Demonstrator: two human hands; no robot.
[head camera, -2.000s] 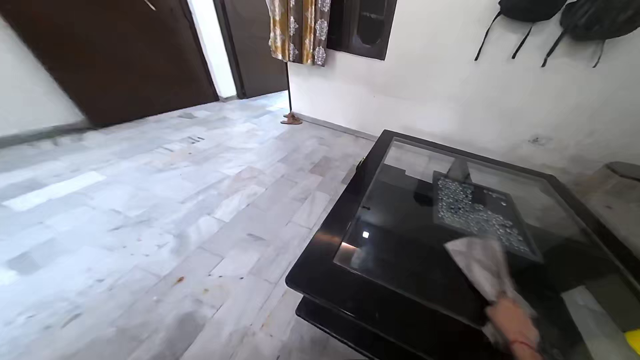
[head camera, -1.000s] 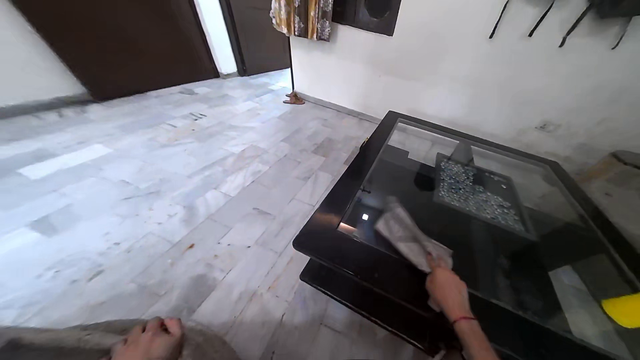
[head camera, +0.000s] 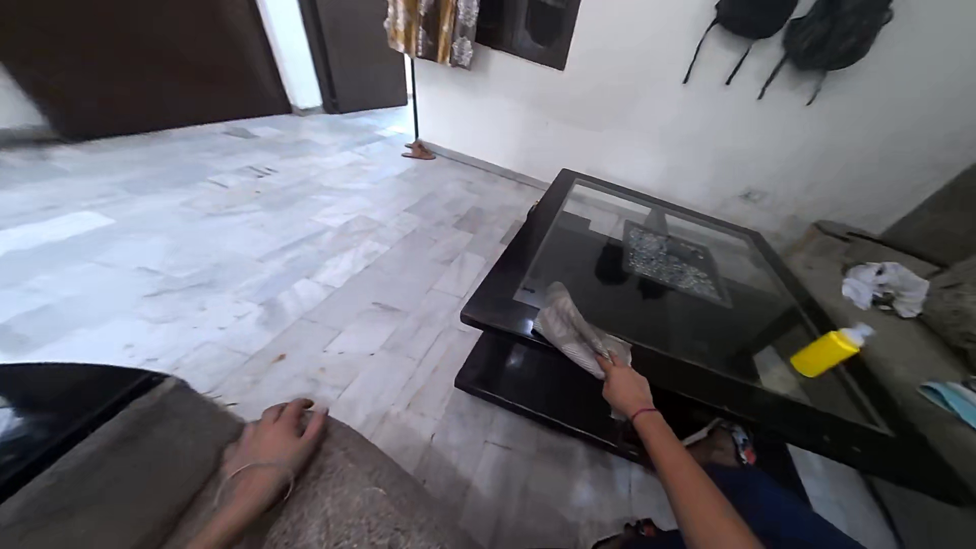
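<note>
My right hand (head camera: 627, 387) grips a light grey cloth (head camera: 573, 329), which lies over the near left edge of a black coffee table (head camera: 496, 293) with a glass top. My left hand (head camera: 276, 441) rests on the brown upholstered arm of a seat (head camera: 366, 488), fingers slightly apart and holding nothing. A yellow bottle (head camera: 825, 353) with a clear cap lies on the glass at the table's right side. Towards the far side of the table, a dark square panel with glittering pieces (head camera: 671, 263) shows in or through the glass.
A lower black shelf (head camera: 526, 381) juts out under the tabletop. Beyond the table's right side, a brown seat (head camera: 858, 248) bears a crumpled white cloth (head camera: 886, 288) and a light blue item (head camera: 949, 402). Black backpacks (head camera: 831, 38) hang on the wall. Brown footwear (head camera: 418, 151) lies near the curtain.
The cloth in my right hand has moved from the glass to the table's near left edge. My left hand, out of view two seconds ago, now shows on the seat arm.
</note>
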